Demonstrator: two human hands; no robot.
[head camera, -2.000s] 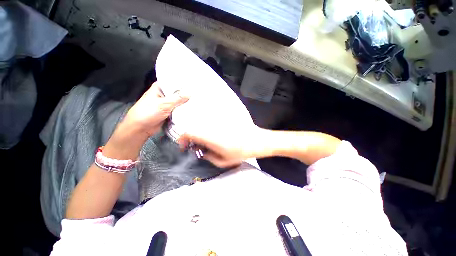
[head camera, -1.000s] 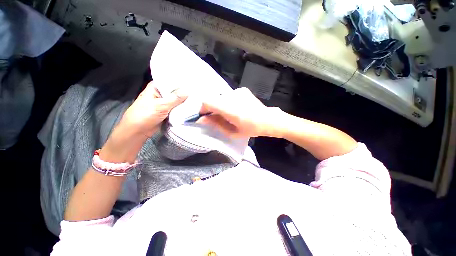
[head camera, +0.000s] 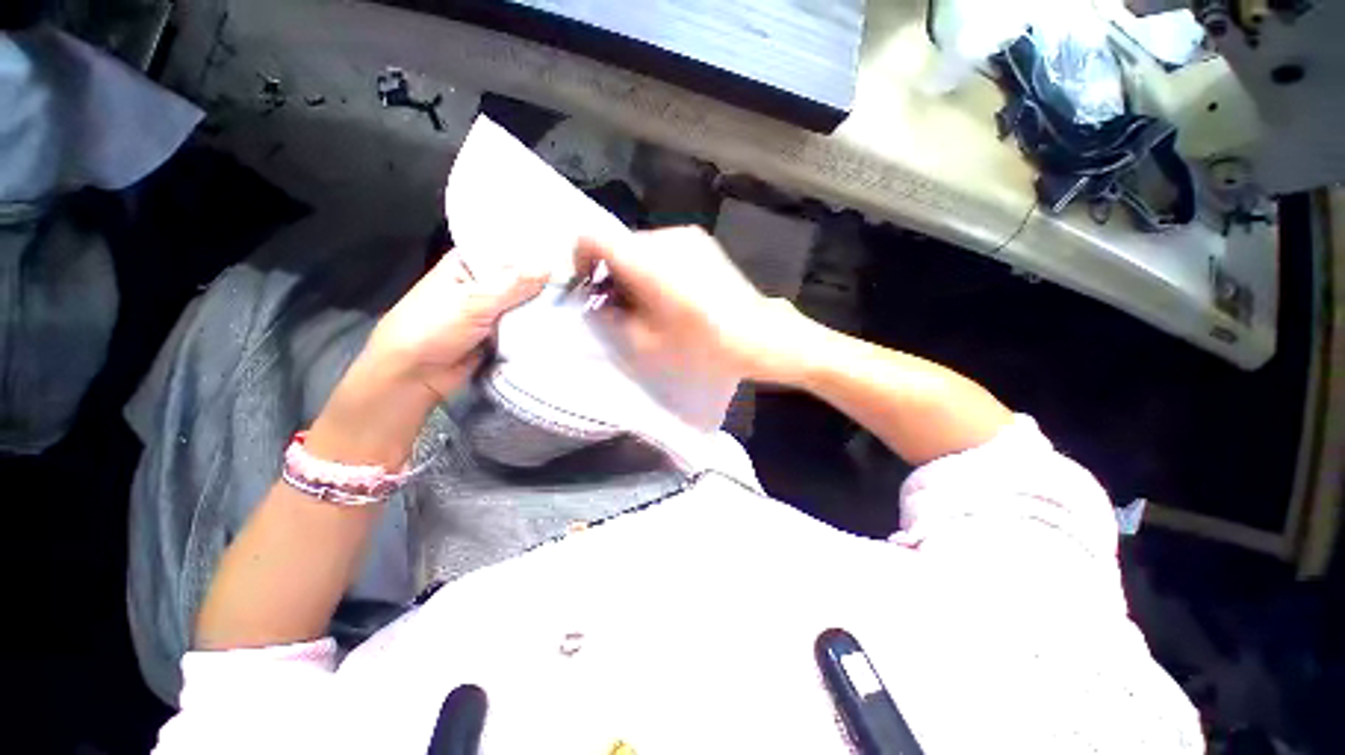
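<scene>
A white pocket cloth (head camera: 519, 192) stands up from my left hand, its upper end pointed, and joins the grey garment (head camera: 480, 509) over my lap. My left hand (head camera: 443, 325) pinches the cloth at its left edge, thumb on top. My right hand (head camera: 664, 288) is curled over the middle of the cloth, fingertips near my left thumb. A small dark and shiny tool, seemingly thread snips (head camera: 595, 280), shows in its fingers. The fingers partly hide the tool.
The cream machine table (head camera: 944, 185) with a ruler edge runs across the top. A grey-blue board (head camera: 708, 44) lies on it. A bundle of dark scraps with clear plastic (head camera: 1099, 148) is at the right. Grey cloth (head camera: 59, 251) hangs at the far left.
My right hand has moved from low over the lap up along the white cloth, close to my left thumb. The grey seam below is now uncovered. My left hand keeps its hold.
</scene>
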